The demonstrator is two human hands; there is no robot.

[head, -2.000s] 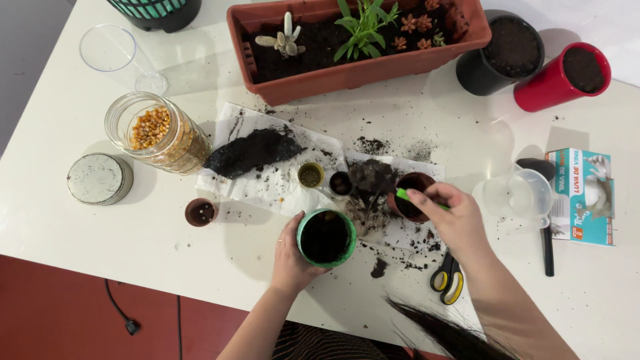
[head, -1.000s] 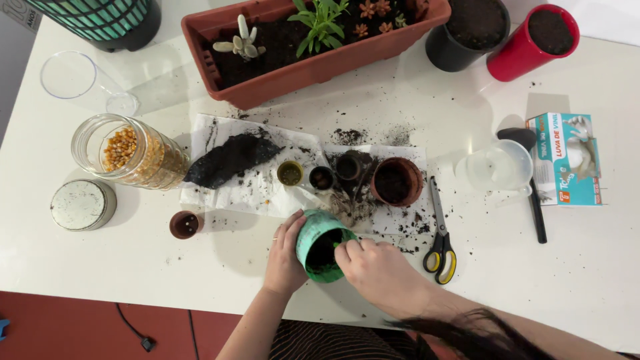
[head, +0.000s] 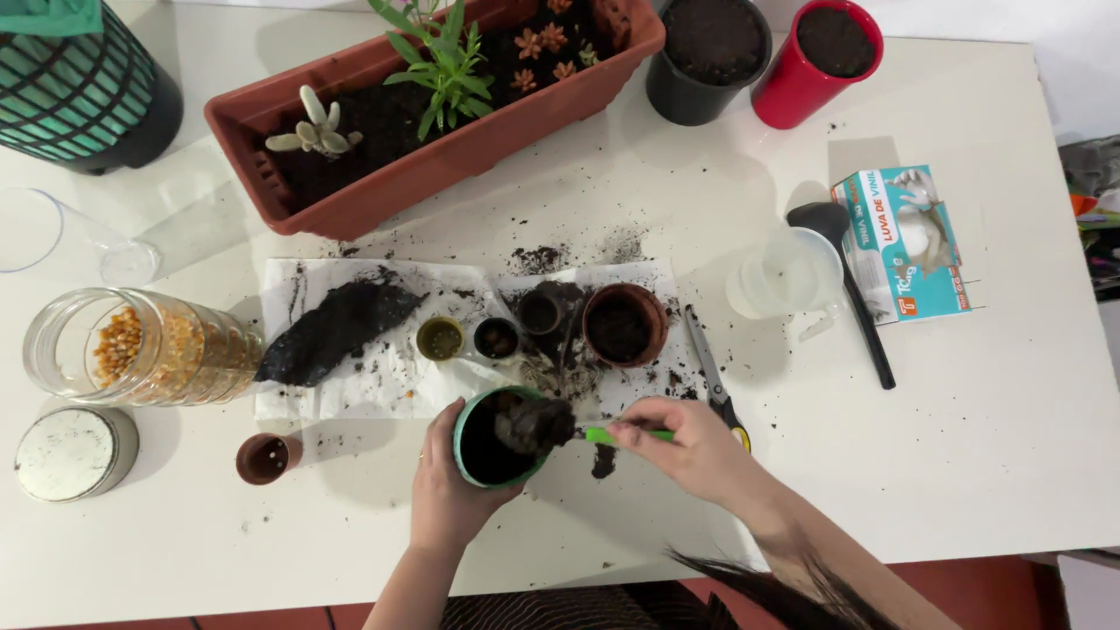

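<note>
My left hand (head: 451, 490) grips a green pot (head: 477, 446) from its left side. My right hand (head: 687, 446) holds a small tool by its bright green handle (head: 626, 435); dark soil (head: 535, 426) is heaped on its end, over the pot's right rim. Behind, on soil-strewn white paper (head: 337, 402), stand a brown plastic pot of soil (head: 623, 325) and several small cups, one of them olive (head: 439, 339). A dark, soil-covered piece (head: 341, 328) lies at the paper's left. Scissors (head: 713, 376) with black and yellow handles lie partly behind my right hand.
A terracotta-coloured planter (head: 350, 214) with plants stands at the back, beside a black pot (head: 700, 96) and a red pot (head: 779, 96). A glass jar of corn kernels (head: 184, 350), a round lid (head: 74, 453) and a small brown pot (head: 267, 458) are left. A clear jug (head: 783, 276), black spoon (head: 862, 324) and glove box (head: 914, 245) are right.
My right hand has moved right from inside the green pot and now shows the tool with soil on it. Two seconds ago it was at the brown pot. The view has shifted.
</note>
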